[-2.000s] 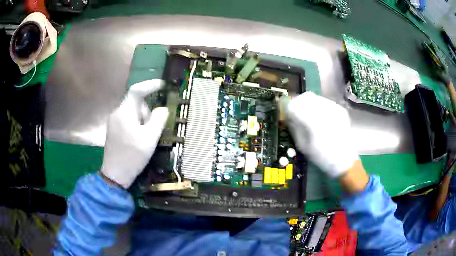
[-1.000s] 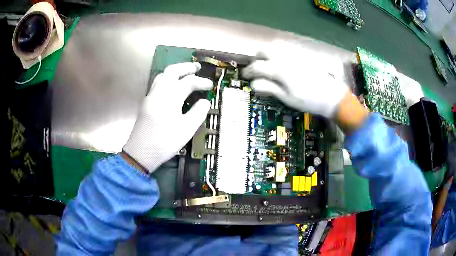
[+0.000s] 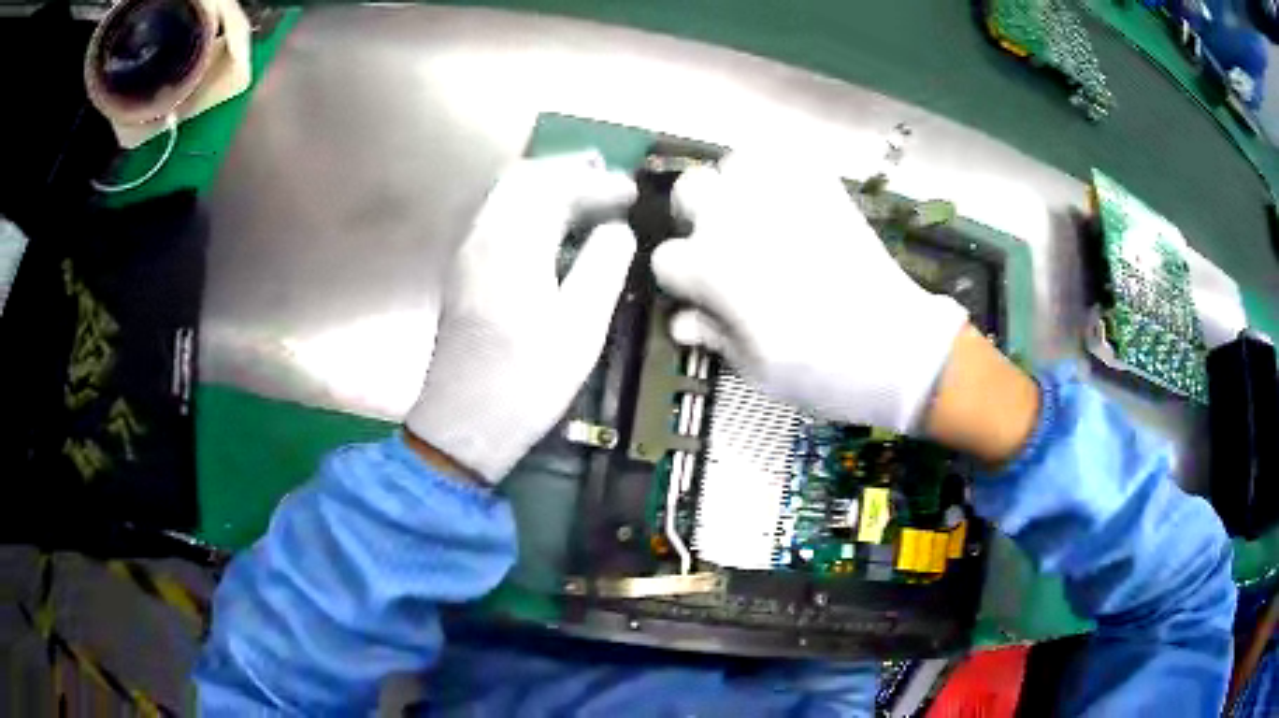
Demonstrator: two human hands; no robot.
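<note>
A black pallet [image 3: 786,627] lies on the bench and holds a green circuit board [image 3: 828,470] with its parts side up. A white ribbed heatsink [image 3: 743,484] and a white wire loop [image 3: 675,519] show on it. A brass clamp [image 3: 645,585] spans the near left corner. My left hand [image 3: 526,316], in a white glove, is at the pallet's far left, thumb and fingers apart. My gloved right hand [image 3: 814,288] reaches over the board to the far left corner and covers much of it. Its fingertips are blurred, so any grip is unclear.
A green board [image 3: 1153,288] lies solder side up at right beside a black box [image 3: 1243,435]. A black tray [image 3: 119,365] with loose olive pieces is at left. A cream piece with a round opening [image 3: 154,63] is far left. Red lining [image 3: 982,690] shows below.
The pallet and bench appear further right in view. My right hand has moved from the board's right side to the far left corner. My left hand has moved up along the pallet's left side.
</note>
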